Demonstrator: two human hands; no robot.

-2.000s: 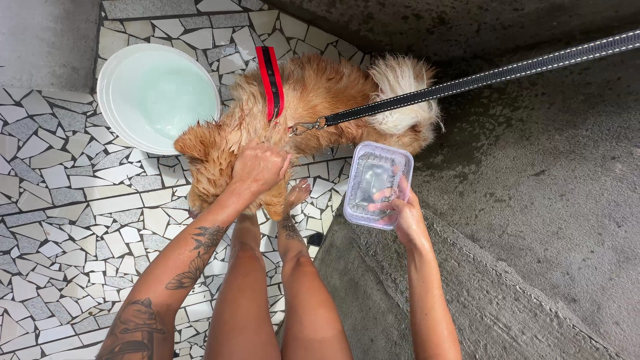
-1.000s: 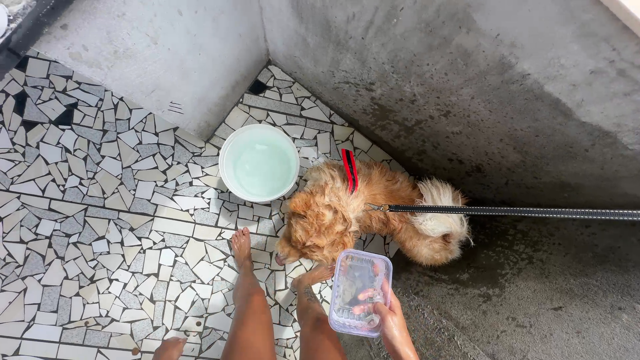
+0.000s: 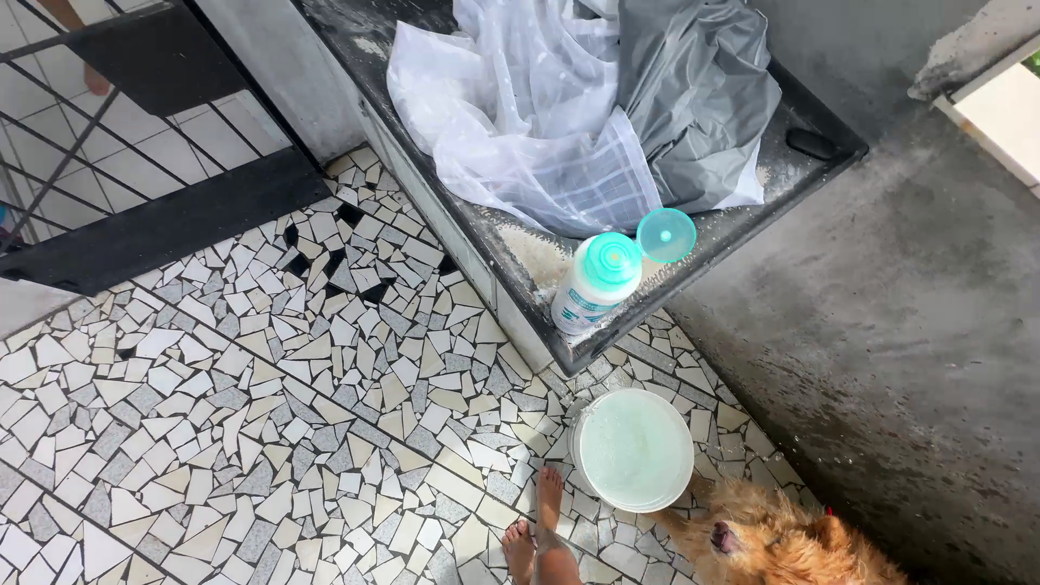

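Neither of my hands shows in this view. A wet, tan long-haired dog point(image 3: 800, 540) is at the bottom right, its muzzle raised, beside a white plastic bucket point(image 3: 634, 451) holding cloudy water. Above the bucket, a white bottle point(image 3: 593, 284) with a flipped-up turquoise cap stands on the corner of a dark sink counter point(image 3: 520, 244). White sheer fabric point(image 3: 536, 138) and grey fabric point(image 3: 699, 106) lie heaped behind it. The leash and the clear plastic container are out of view.
My bare feet point(image 3: 536, 512) stand on broken-tile mosaic floor point(image 3: 325, 422), left of the bucket. A black metal gate point(image 3: 162, 203) is at the upper left, with another foot point(image 3: 96, 80) behind it. A dark oval object point(image 3: 810, 144) lies on the counter; a concrete wall point(image 3: 877, 301) borders the right.
The view has swung up to the counter. Both the container and the hand holding it have left the view. The dog's muzzle now points upward.
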